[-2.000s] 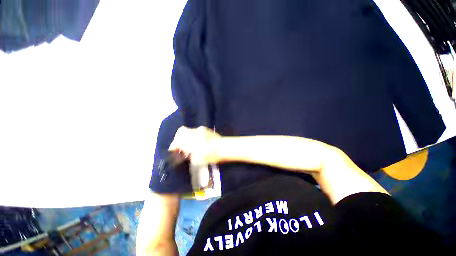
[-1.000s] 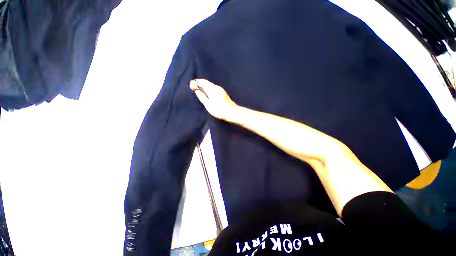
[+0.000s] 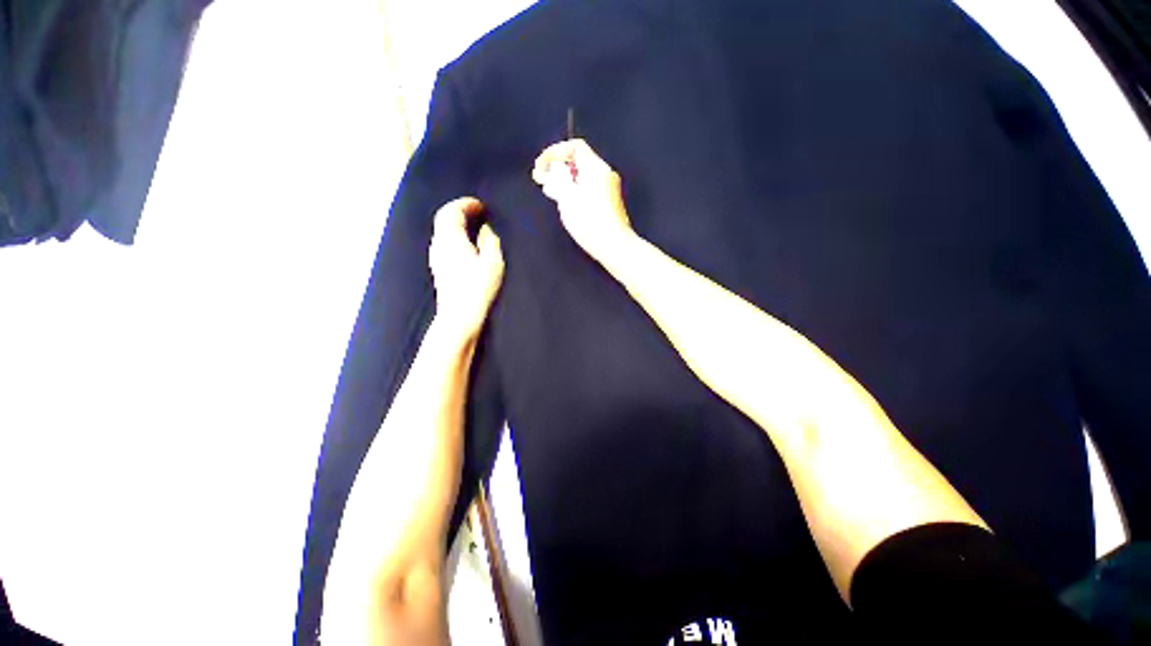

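Note:
A dark navy coat (image 3: 783,240) lies spread flat with its back upward, its left sleeve (image 3: 360,416) running down beside the body. My right hand (image 3: 583,189) is over the upper back, left of the middle, closed on a small thin tool (image 3: 571,124) with a dark tip and a bit of red between the fingers. My left hand (image 3: 465,259) rests on the coat near the top of the left sleeve, thumb and fingers a little apart. I see nothing in it. The cuff end is out of view.
The coat lies on a white table (image 3: 227,379). Another dark garment (image 3: 76,114) lies at the upper left. Dark items (image 3: 1117,38) show at the top right corner. A thin brown strip (image 3: 495,568) shows in the gap between sleeve and body.
My left hand has come into view onto the upper sleeve. My right hand has moved up and slightly right, and the thin tool now shows in it. The view has shifted over the coat.

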